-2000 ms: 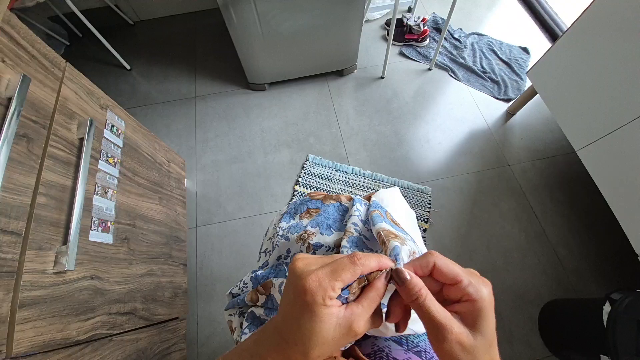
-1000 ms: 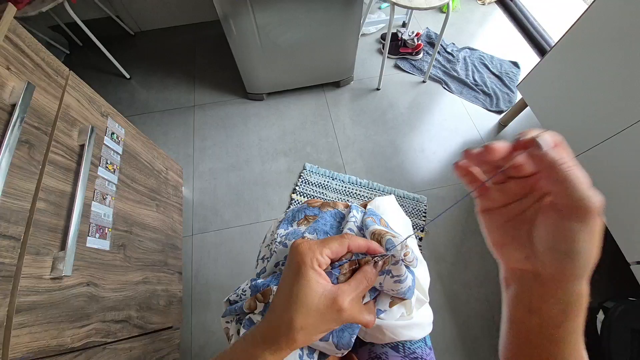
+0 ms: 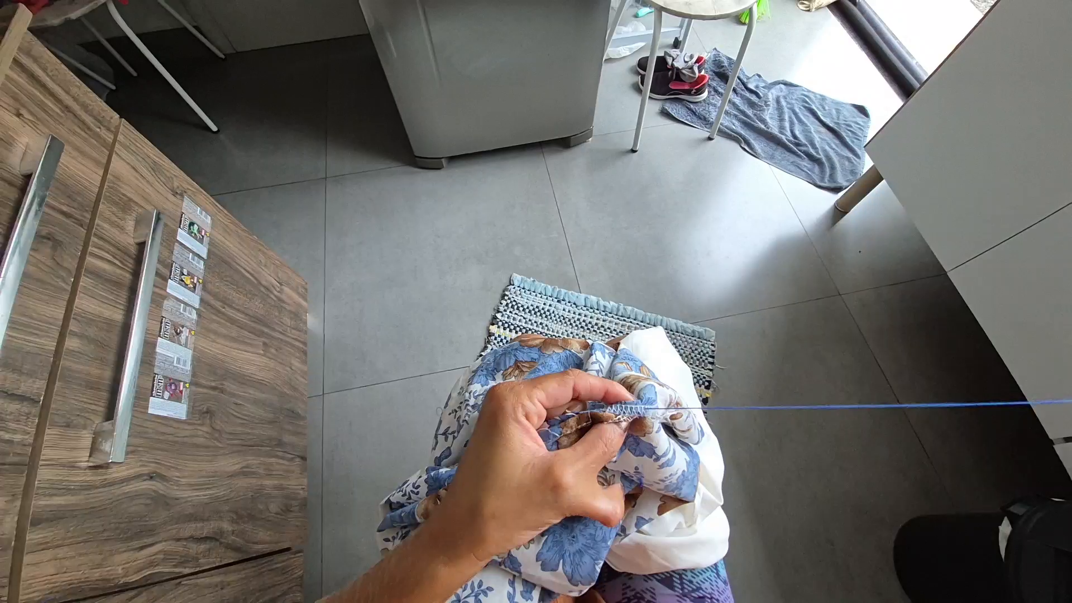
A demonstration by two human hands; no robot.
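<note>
My left hand [image 3: 544,461] pinches the stitched edge of a floral fabric [image 3: 578,548] between thumb and forefinger. The fabric, white with blue and brown flowers, lies bunched over my lap beside plain white cloth [image 3: 703,536]. From the pinched seam a blue thread [image 3: 879,406] runs taut to the right edge of the view. My right hand is out of the picture, and no needle can be made out.
A woven rug [image 3: 603,314] lies on the grey tile floor beyond my lap. Wooden cabinet doors [image 3: 234,335] stand at left, a white cabinet [image 3: 988,167] at right. Farther off are a grey appliance [image 3: 494,75], a stool [image 3: 645,92], shoes [image 3: 674,84] and a towel [image 3: 787,126].
My right hand was beside the left at the fabric, then lifted to the right with the thread, and has now left the view. My left hand still pinches the fabric.
</note>
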